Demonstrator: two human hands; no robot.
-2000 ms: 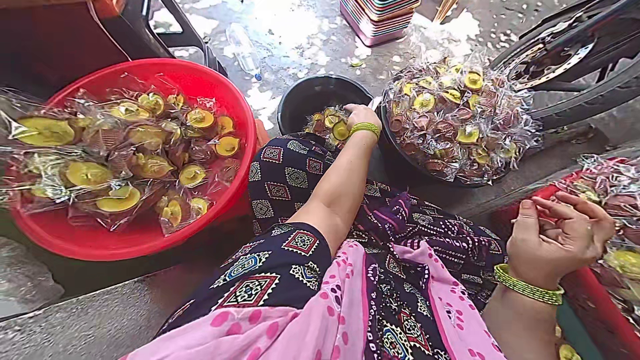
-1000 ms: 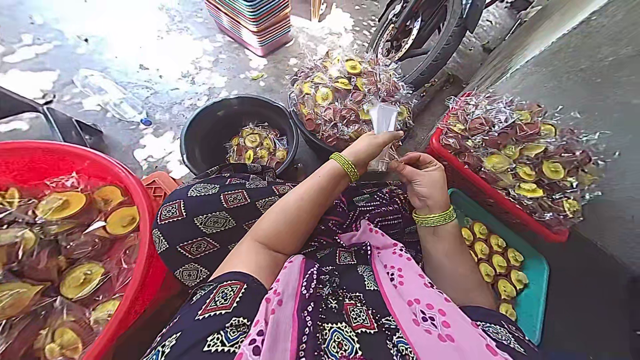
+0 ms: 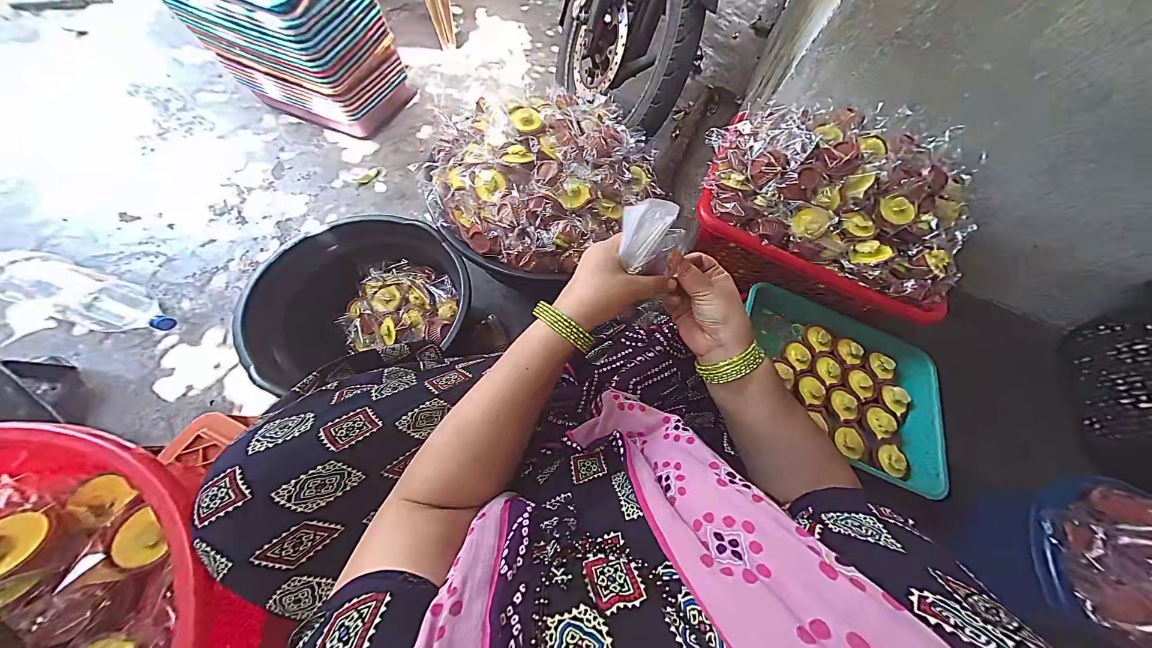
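My left hand grips a bundle of clear plastic bags that points up between my hands. The fingertips of my right hand pinch at the bags' lower right side, close to a small brown thing I cannot make out. Beyond my hands, a round tub is heaped with wrapped brown cups with yellow tops. Left of it, a black plastic tub holds a smaller pile of wrapped cups. Right of my right forearm, a teal tray holds rows of unwrapped cups with yellow tops.
A red basket of wrapped cups stands by the wall. A red tub is at lower left, a blue container at lower right. Stacked trays, a plastic bottle and a motorcycle wheel are farther off.
My left hand was in the black tub two seconds ago and now holds the bags in front of me. My right hand has come in beside it. The view has swung right.
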